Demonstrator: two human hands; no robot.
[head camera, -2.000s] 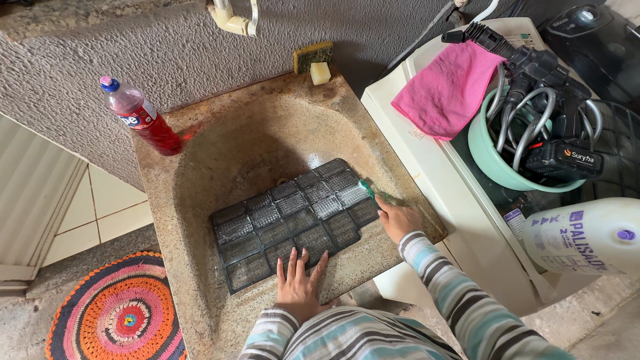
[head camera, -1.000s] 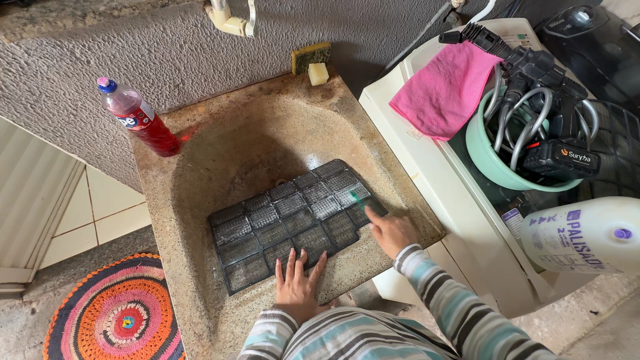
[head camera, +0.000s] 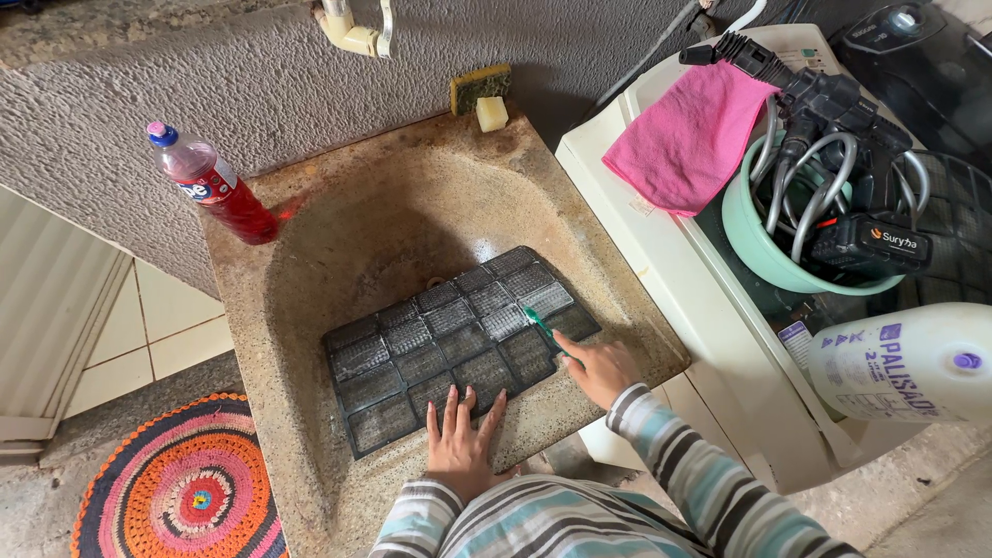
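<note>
A dark mesh air filter with a plastic grid frame leans in the stone sink, with whitish foam or wet patches on several of its cells. My right hand grips a green toothbrush, whose bristle end rests on the mesh toward the filter's right side. The fingertips of my left hand lie spread on the lower edge of the filter, and its palm is by the sink's front rim. What lies beneath the filter is hidden.
A bottle of red liquid stands on the sink's left corner; a sponge and a pale soap block sit at the back. To the right are a washing machine, a pink cloth, a green basin holding a pressure-washer gun, and a white bottle.
My right hand and the toothbrush have shifted a little over the right part of the mesh. My left hand stays on the filter's lower edge.
</note>
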